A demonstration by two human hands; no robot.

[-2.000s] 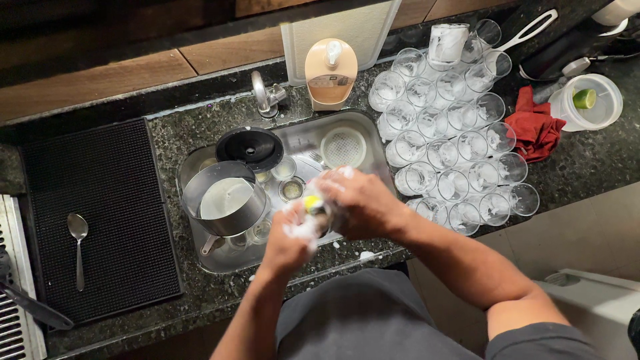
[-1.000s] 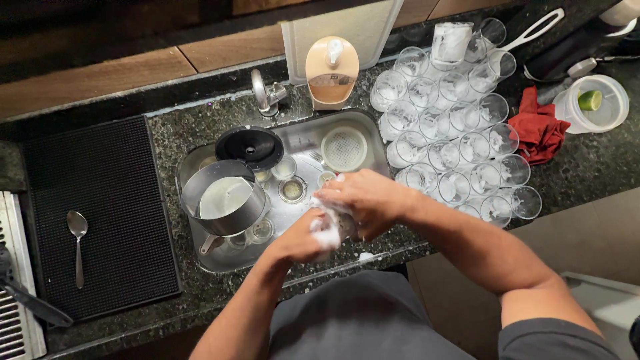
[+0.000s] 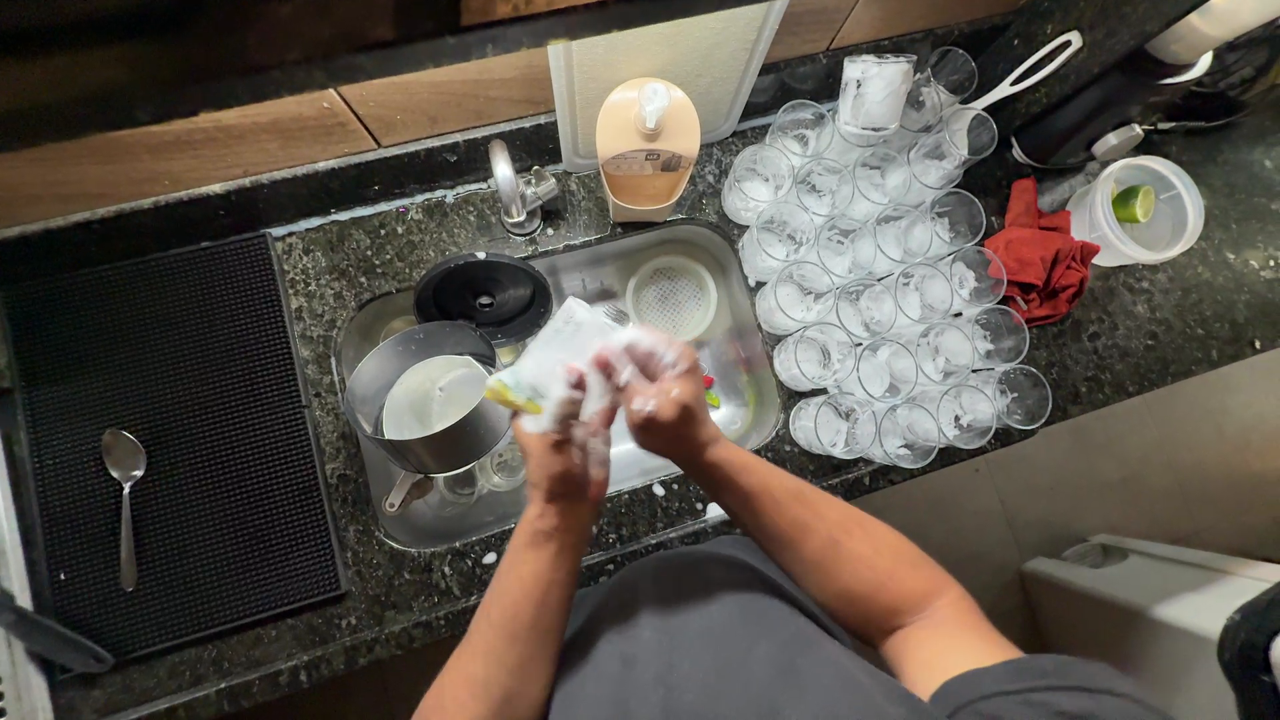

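Note:
Over the steel sink (image 3: 745, 340), both hands are covered in white suds. My left hand (image 3: 565, 440) holds a yellow-edged, foam-covered sponge (image 3: 515, 393) at a whitish item (image 3: 567, 345), whose kind I cannot make out under the foam. My right hand (image 3: 662, 395) is curled beside it, its fingers blurred; what lies within them is hidden. Left of the hands, a grey saucepan (image 3: 365, 400) rests in the sink by a round black lid (image 3: 484, 290). A white round strainer (image 3: 672, 297) lies at the sink's back right. Small glasses (image 3: 500, 466) stand partly hidden near the pan.
Rows of sudsy glasses (image 3: 865, 306) cover the counter right of the sink. Beyond them are a red cloth (image 3: 1040, 260) and a plastic tub (image 3: 1150, 225) with a cut lime (image 3: 1133, 204). Behind the sink stand a faucet (image 3: 515, 190) and soap dispenser (image 3: 648, 150). A spoon (image 3: 125, 480) lies on the black mat (image 3: 220, 420).
My hands have moved up and apart a little over the sink, and the whitish item now shows between them. Red and green bits show in the sink beside my right hand.

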